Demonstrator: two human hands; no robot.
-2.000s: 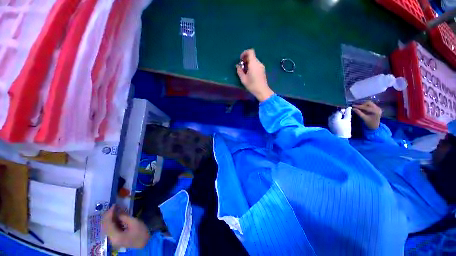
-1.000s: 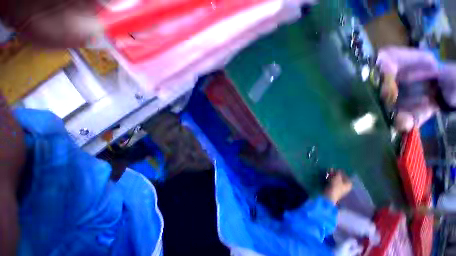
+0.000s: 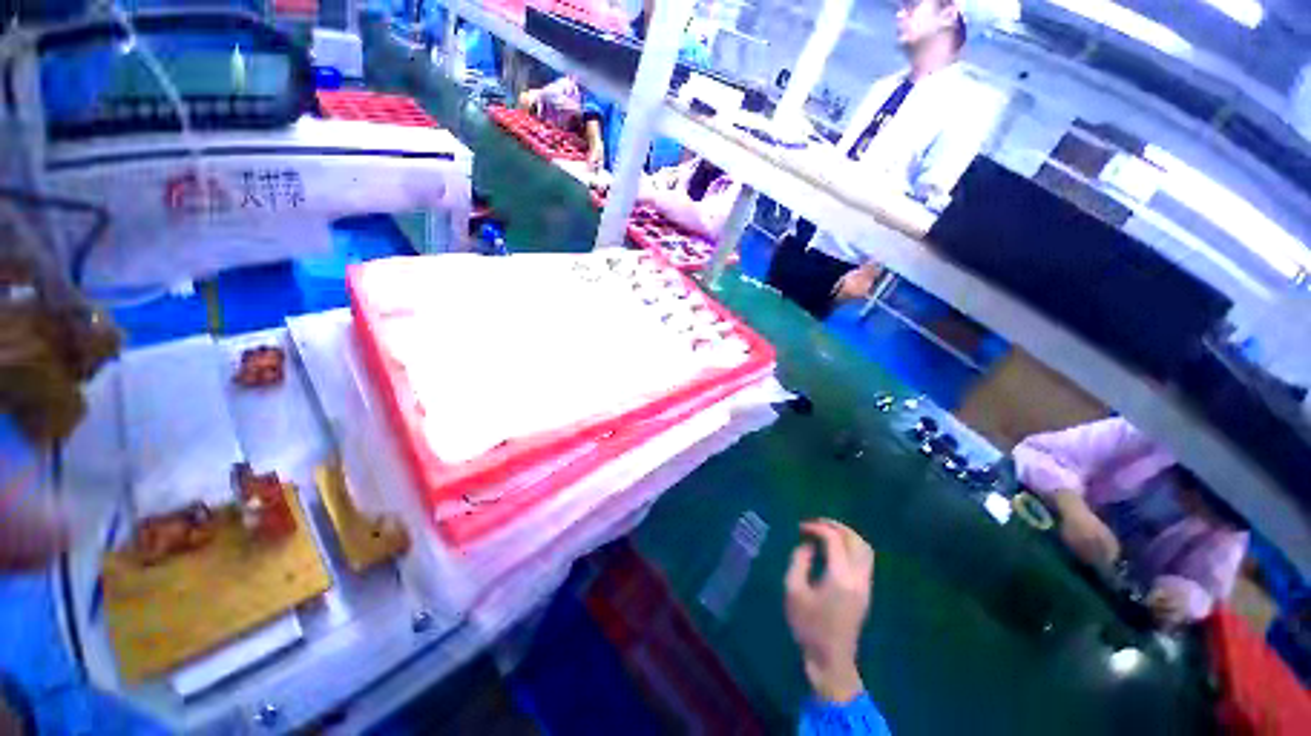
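My right hand point(image 3: 830, 592) is above the green-matted bench at lower centre, fingers curled and apart from the thumb, with nothing visible in it. My left hand point(image 3: 26, 511) is at the left edge, blurred and cut off; its fingers and any held thing cannot be made out. To its right, orange-brown fixture blocks point(image 3: 265, 503) stand on the gold plate point(image 3: 216, 597). A narrower gold plate point(image 3: 357, 525) is beside it. A spare brown block point(image 3: 260, 365) sits behind. A clear strip point(image 3: 735, 564) lies on the mat, left of my right hand.
Stacked red trays point(image 3: 604, 429) with a white-pink liner stand between machine bed and bench. The white machine point(image 3: 316, 194) is behind. A blurred brown machine part point(image 3: 51, 352) is at far left. A shelf beam point(image 3: 891, 209) crosses above. Pink-sleeved workers point(image 3: 1136, 503) sit across the bench.
The view has swung up and left, bringing the machine and tray stack into view. My left hand has shifted to the left edge. My right hand appears nearer the clear strip.
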